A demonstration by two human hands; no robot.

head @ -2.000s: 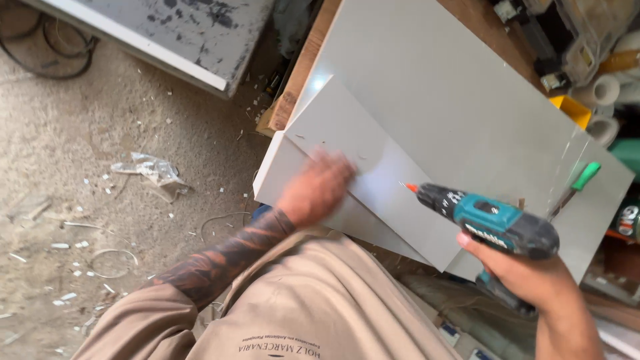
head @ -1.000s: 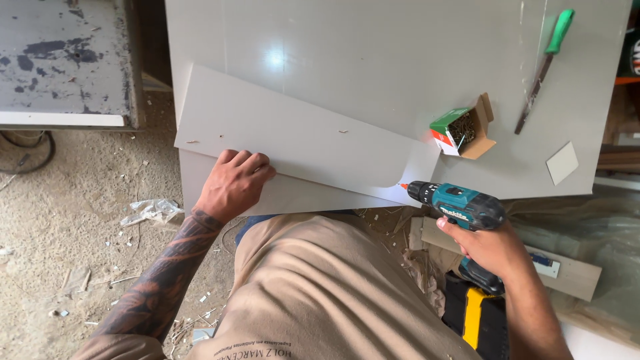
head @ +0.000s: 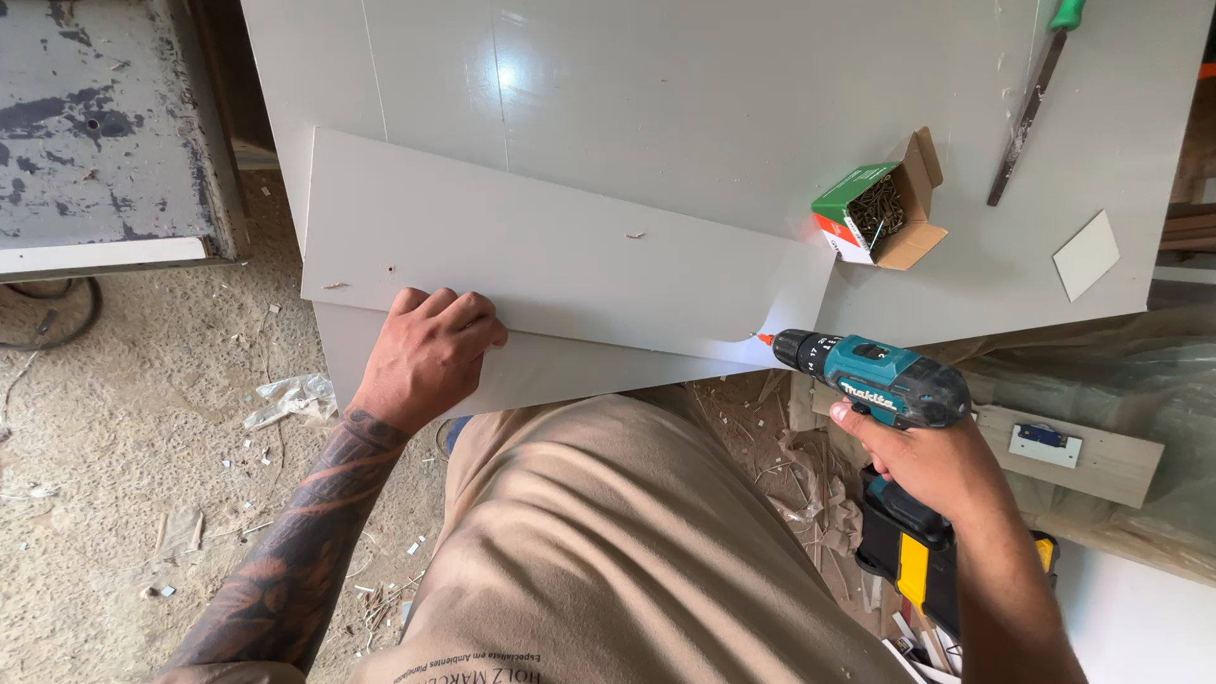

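My left hand [head: 429, 351] rests with bent fingers over the near edge of a light grey rectangular panel [head: 560, 256]; whether it grips the edge I cannot tell. The panel lies slantwise on a larger grey board [head: 665, 114]. My right hand [head: 917, 465] holds a teal and black Makita cordless drill [head: 879, 380] by its handle. Its orange-collared bit points left, close to the panel's near right corner, where the light shines. A small hole and bits of shavings show on the panel. Beyond its right end stands an open box of screws [head: 879, 214].
A green-handled file or similar tool [head: 1026, 119] and a white diamond-shaped piece [head: 1087, 255] lie on the board at the right. A worn metal surface [head: 95, 133] stands at the left. Below right are a wooden strip [head: 1121, 461] and a black and yellow case [head: 912, 570]. Scraps litter the floor.
The view has shifted a lot since the first frame. My left hand, blurred over the panel two seconds ago, is now at its near edge. The drill stays in my right hand.
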